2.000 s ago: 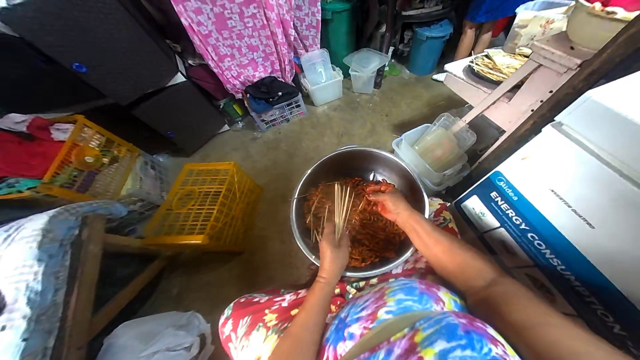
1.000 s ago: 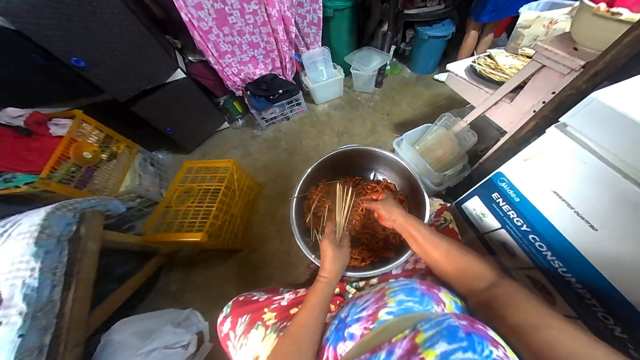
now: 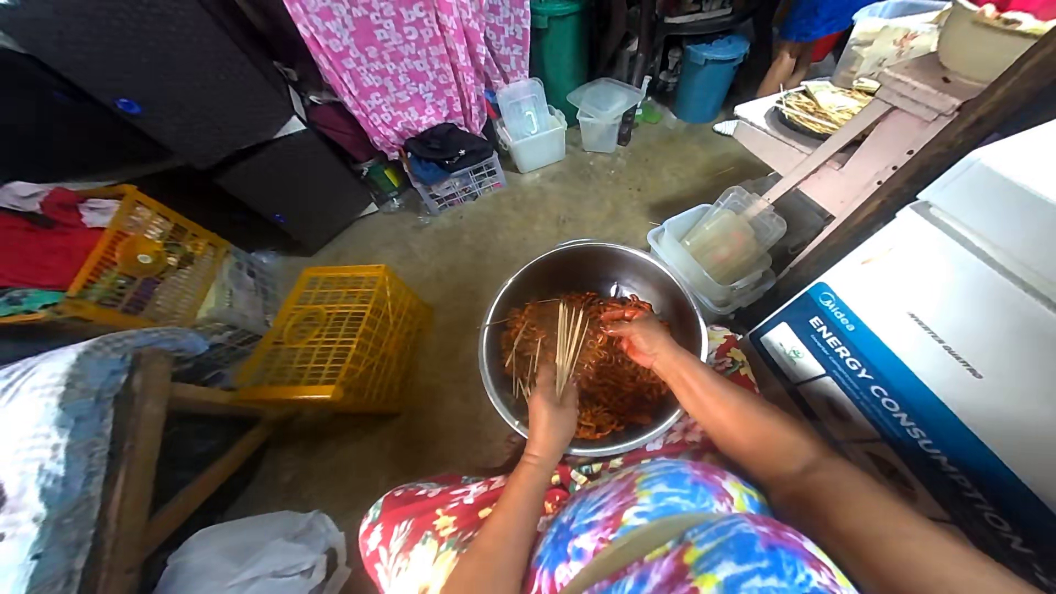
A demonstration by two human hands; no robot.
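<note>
A large metal basin (image 3: 689, 330) stands in front of my lap, with reddish-brown food in sauce (image 3: 606, 408) in strips or coils; its exact kind is unclear. My left hand (image 3: 551, 408) is at the basin's near left side, closed around a bunch of thin bamboo skewers (image 3: 569, 338) that point away from me. More sticks fan out to the left of that hand. My right hand (image 3: 639, 334), its fingertips stained with red sauce, is over the food at the right. Its fingers are bent at the food; whether they pinch a piece cannot be told.
Nested plastic tubs (image 3: 726, 247) touch or nearly touch the basin's upper right. A yellow plastic crate (image 3: 330, 330) stands left. A large printed carton (image 3: 874, 396) is close on the right. A pink wooden bench (image 3: 874, 157) bears a plate of sticks (image 3: 825, 107). Another person's leg (image 3: 784, 70) shows behind.
My right hand has shifted a little over the food between the frames. My left hand keeps hold of the skewers in about the same place.
</note>
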